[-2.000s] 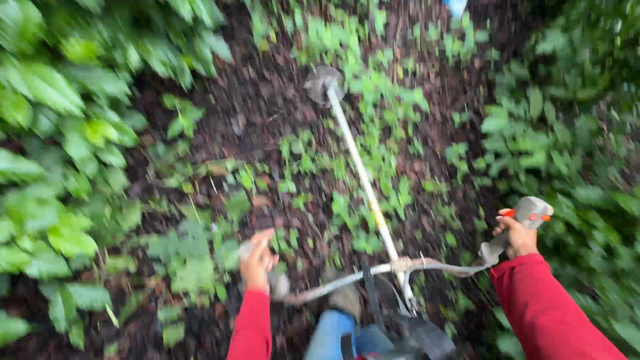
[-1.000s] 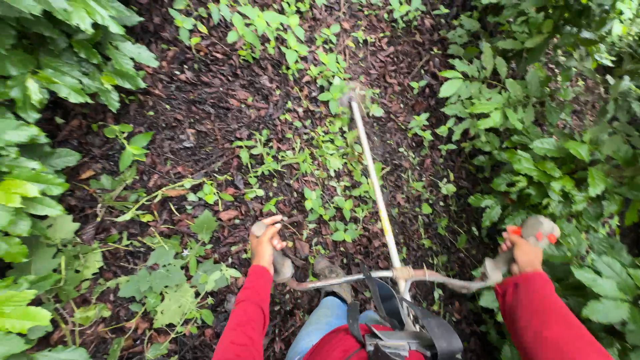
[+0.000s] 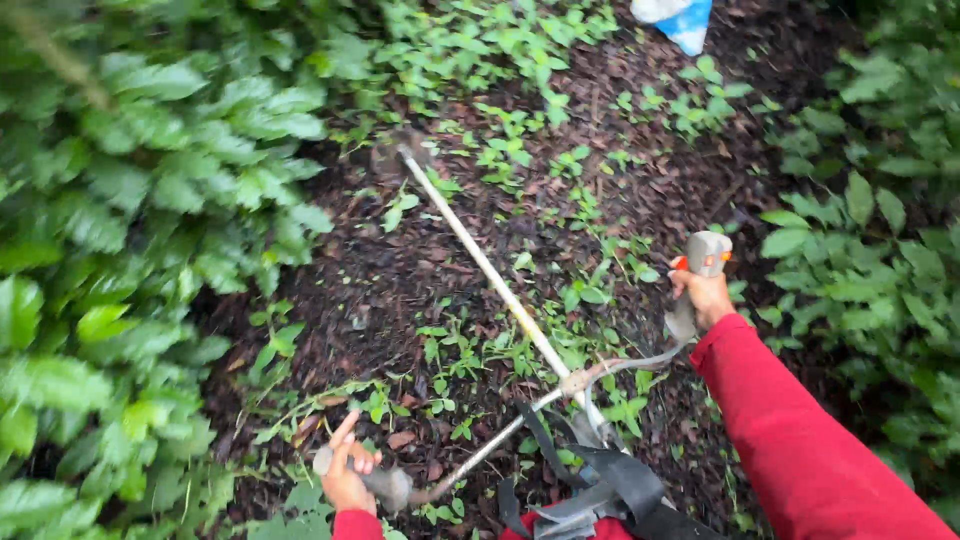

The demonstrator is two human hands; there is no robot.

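Note:
A brush cutter's long pale shaft (image 3: 491, 274) runs from the harness at the bottom to its cutting head (image 3: 405, 148), blurred at the upper left over the ground. Its handlebar (image 3: 491, 444) crosses the shaft at a clamp. At the handlebar's left end, my left hand (image 3: 349, 469) is around the grey grip, with the index finger stretched out. My right hand (image 3: 699, 289) is closed around the right control grip (image 3: 709, 253), which has orange parts. Black harness straps (image 3: 630, 476) lie over the shaft near my body.
Dense leafy shrubs (image 3: 172, 180) stand on the left, and more bushes (image 3: 877, 247) on the right. Low green weeds (image 3: 502, 150) grow from the brown leaf litter between them. A blue and white object (image 3: 684, 22) lies at the top.
The cutting head has swung left to the edge of the left shrubs, and the handlebar is now tilted, its right end farther forward. Both hands stay on the grips.

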